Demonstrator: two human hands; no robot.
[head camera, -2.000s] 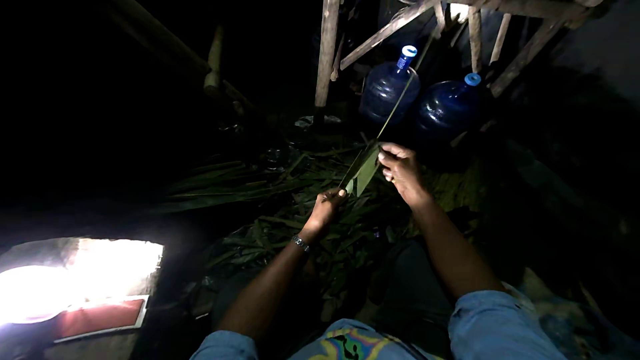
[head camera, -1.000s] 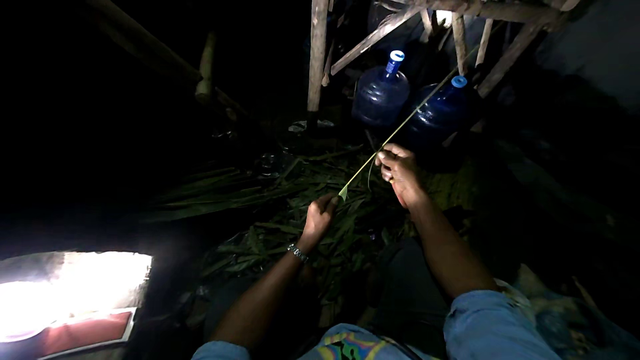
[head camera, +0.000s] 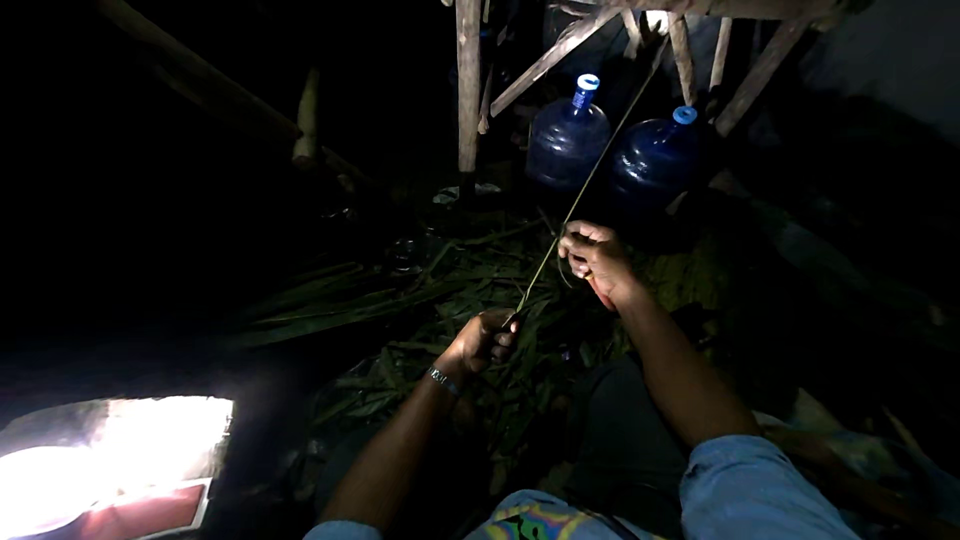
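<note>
A long thin green leaf strip or midrib (head camera: 585, 185) runs diagonally from between my hands up past two large blue water jugs. My left hand (head camera: 484, 339), with a metal watch on its wrist, is closed around the lower end of the strip. Farther up the strip, my right hand (head camera: 592, 255) pinches it between thumb and fingers. A reddish-orange handle of some tool (head camera: 600, 292) shows under the right palm; its blade cannot be made out. A narrow peeled sliver hangs beside the right fingers.
Cut green leaves (head camera: 420, 330) lie heaped on the dark ground below my hands. Beyond stand a blue jug (head camera: 568, 146) and a second blue jug (head camera: 654, 161), near a wooden post (head camera: 468, 90) and braces. A bright lamp-lit surface with a red panel (head camera: 150, 510) is at lower left.
The wider green leaf blade seen between my hands two seconds ago no longer shows there; a thin strip is stretched between them. My left hand has moved lower, farther from the right hand.
</note>
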